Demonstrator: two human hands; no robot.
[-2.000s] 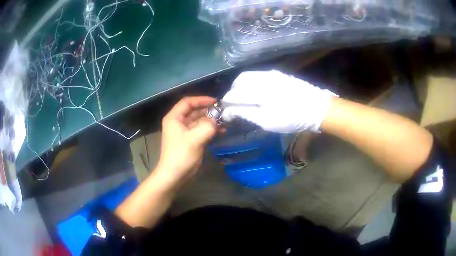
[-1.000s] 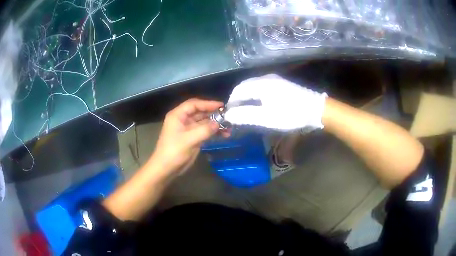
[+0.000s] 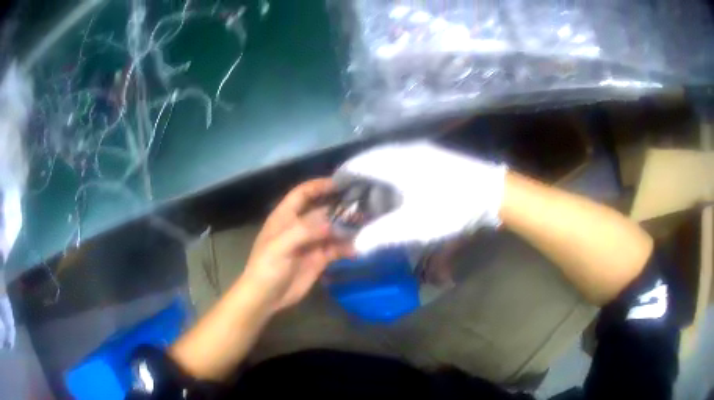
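A small round dark and metallic stator assembly (image 3: 350, 211) is held in the air between my hands, over my lap at the table edge. My bare left hand (image 3: 286, 248) grips it from the left with thumb and fingers. My right hand (image 3: 427, 195), in a white knit glove, closes around its right side, with its thumb and fingers at the part. The gloved fingers look dark or shaded at the tips. The view is blurred, so the part's face and any lead on it cannot be made out.
Tangled wired pieces (image 3: 129, 101) lie on the green table (image 3: 274, 86) at the left. Clear blister trays (image 3: 501, 74) stand at the back right. A white plastic bag (image 3: 12, 172) is at the far left. Blue stools (image 3: 376, 293) and open cardboard (image 3: 673, 183) are below the table.
The gloved right hand has opened wider and wrapped further around the part, its thumb now lower. Both hands sit slightly lower in view. The picture has become more blurred.
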